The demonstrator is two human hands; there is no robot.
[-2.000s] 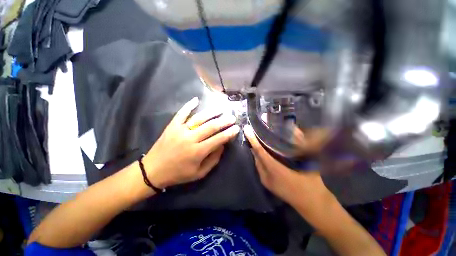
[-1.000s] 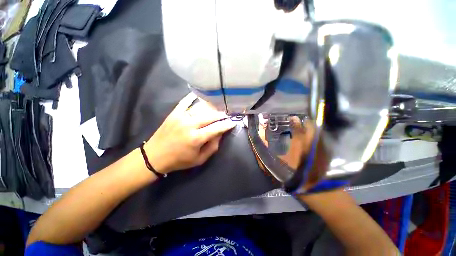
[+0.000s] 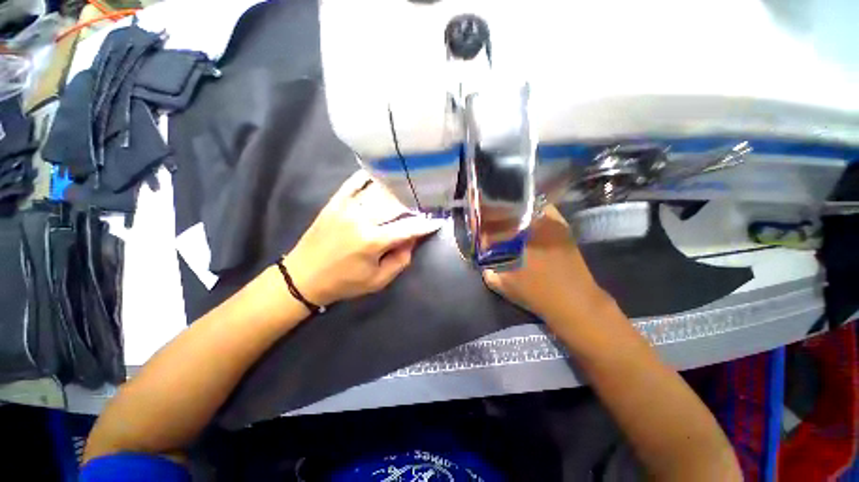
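Note:
A dark grey garment panel (image 3: 396,320) lies across the table and under the white sewing machine head (image 3: 414,85). My left hand (image 3: 353,245) lies on the panel with its fingers at the needle area, pressing the cloth; whether it pinches the cloth is unclear. My right hand (image 3: 537,264) is just right of the needle on the panel, partly hidden by a shiny chrome-like guard (image 3: 499,169). The needle and presser foot are mostly hidden. A small white piece (image 3: 197,255) lies at the panel's left edge.
Dark pocket pieces (image 3: 113,122) lie at upper left, with more dark stacks (image 3: 71,297) below. A ribbed pale knob (image 3: 612,222) is right of the needle. Snips (image 3: 784,232) lie at right. A measuring scale (image 3: 490,351) runs along the front edge. A red basket (image 3: 824,405) is at lower right.
The view has shifted, so the chrome-like guard looks narrower and uncovers the knob and more of my right hand. The panel's lower edge sits differently, with more of the scale showing. Both hands remain near the needle.

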